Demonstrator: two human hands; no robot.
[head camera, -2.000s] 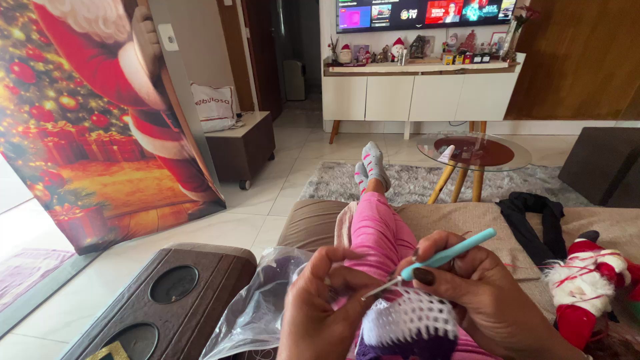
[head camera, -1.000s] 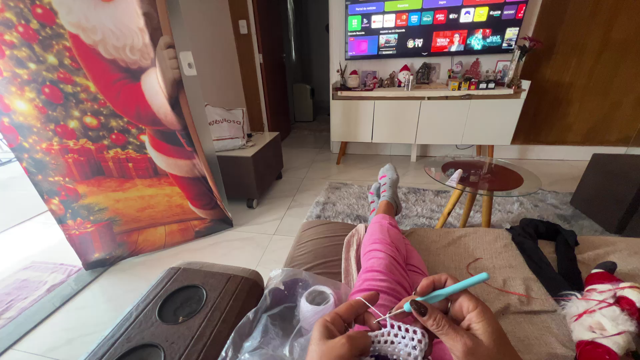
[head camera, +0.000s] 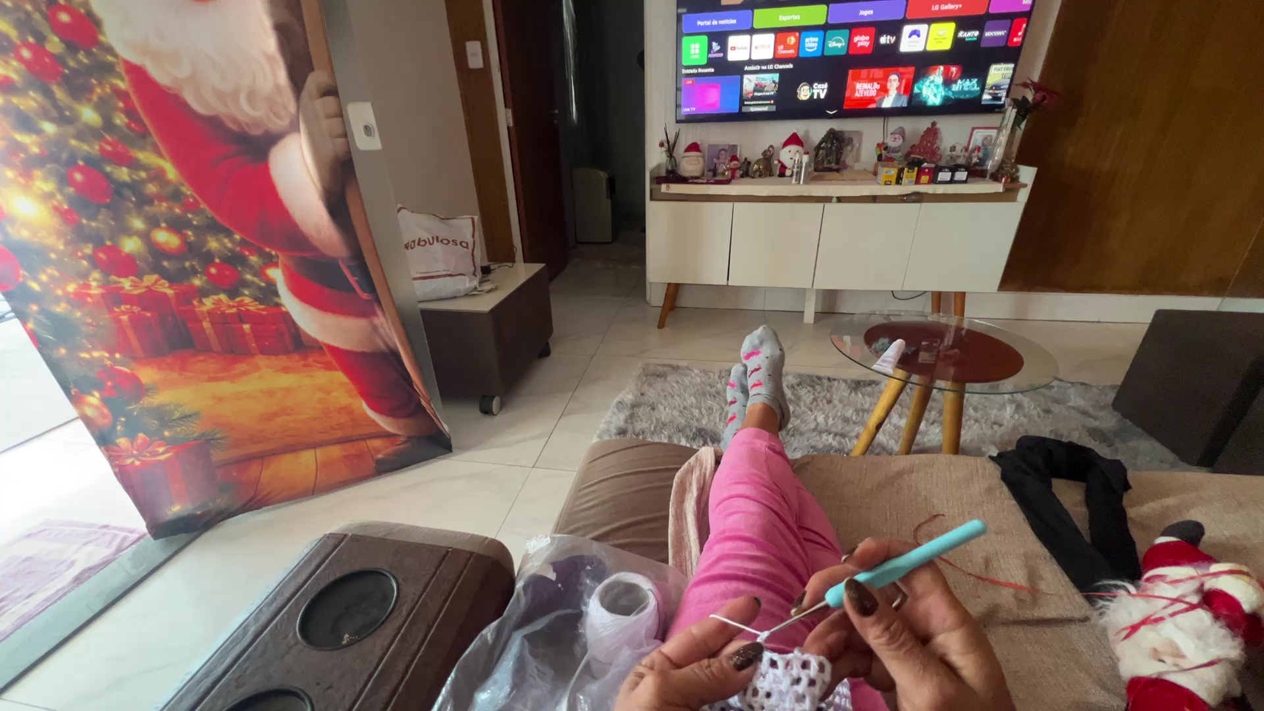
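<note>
My right hand (head camera: 904, 627) holds a crochet hook by its light blue handle (head camera: 918, 561), the thin metal shaft pointing down left. My left hand (head camera: 691, 662) pinches the upper left edge of a white openwork crochet piece (head camera: 787, 681), and white yarn runs by its fingertips. The hook's tip meets the yarn at a small loop above the piece. Fingers of my right hand also touch the piece's right side. A spool of white yarn (head camera: 622, 620) sits in a clear plastic bag (head camera: 538, 632) left of my hands. The lower part of the piece is cut off by the frame.
Outstretched legs in pink trousers (head camera: 760, 523) lie on the beige sofa (head camera: 918, 494). At right are a Santa plush (head camera: 1175, 632), red string and a black cloth (head camera: 1071, 494). A brown armrest with cup holders (head camera: 395, 602) is at left. Beyond stand a glass table (head camera: 943, 355) and television cabinet (head camera: 829, 237).
The white spool, not seen two seconds ago, shows beside my left hand. The purple edge of the crochet piece seen then is out of sight. The view has shifted.
</note>
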